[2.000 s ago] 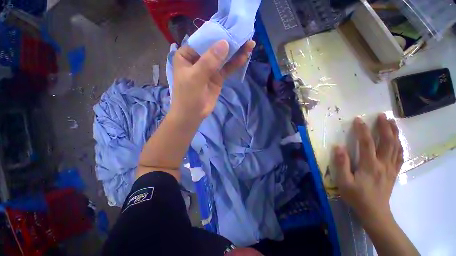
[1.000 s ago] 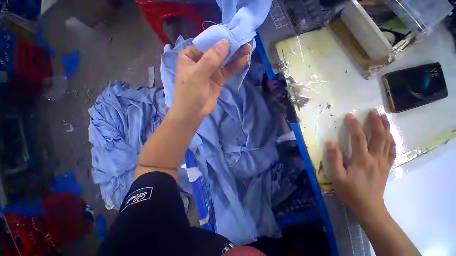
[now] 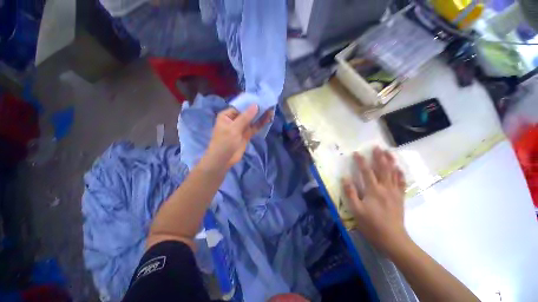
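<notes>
My left hand [image 3: 233,133] is shut on a light blue garment [image 3: 262,53], pinching its edge between thumb and fingers. The cloth runs from the hand up to the top edge of the view and also hangs below it. My right hand [image 3: 377,191] lies palm down with fingers spread on the white table [image 3: 460,206] and holds nothing. A large crumpled light blue pile [image 3: 133,206] lies low at the left, beside more light blue cloth under my left forearm.
A dark phone [image 3: 416,121] lies on the table beyond my right hand. A small open box [image 3: 360,82] with small items stands behind it. A red plastic stool [image 3: 192,76] is on the floor beyond the cloth. A blue strip [image 3: 219,259] crosses the pile.
The view has shifted, so more of the cloth above my left hand and more of the table's far side show. Both hands keep their poses; the left still grips the cloth.
</notes>
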